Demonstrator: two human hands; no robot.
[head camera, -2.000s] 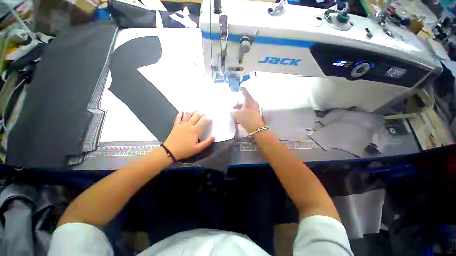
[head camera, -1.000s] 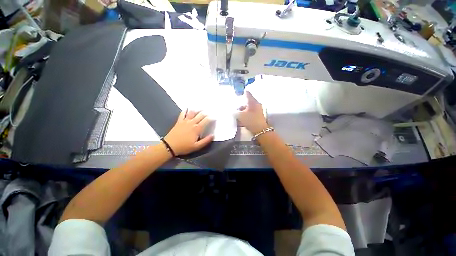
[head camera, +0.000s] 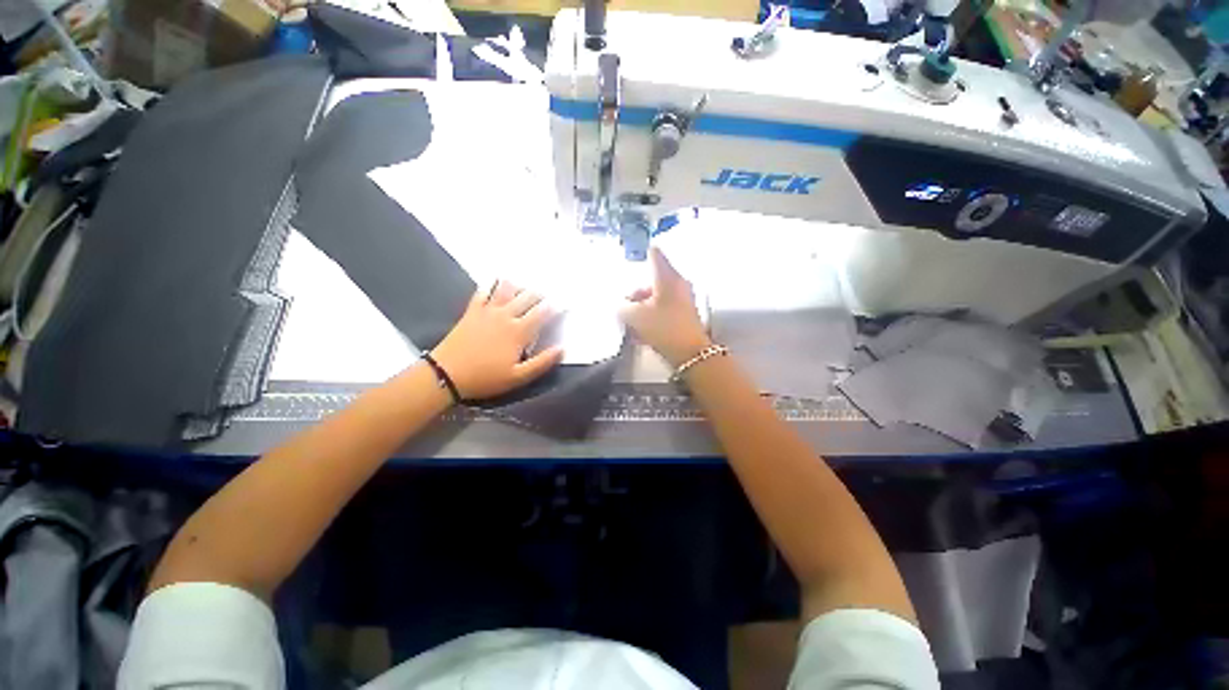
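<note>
A dark garment panel (head camera: 391, 243) lies on the machine table, its curved end at the back and its near end under my left hand. A white, overexposed lining piece (head camera: 593, 330) lies on it, reaching towards the presser foot (head camera: 634, 232). My left hand (head camera: 496, 348) lies flat on the panel and the white piece's left edge, fingers a little apart. My right hand (head camera: 666, 313) rests at the white piece's right side, index finger pointing at the foot. Glare hides the needle, and whether my right fingers pinch anything is unclear.
The sewing machine (head camera: 795, 148) spans the back right. A stack of dark cut panels (head camera: 162, 243) lies at the left. Light grey cut pieces (head camera: 943, 378) overlap under the machine arm. Dark and white offcuts (head camera: 391, 47) lie behind. Grey cloth (head camera: 54, 580) is heaped below at the lower left.
The panel and white piece have shifted slightly towards the machine. My left hand has moved slightly with them. My right hand remains beside the presser foot. The whole view has also shifted a little.
</note>
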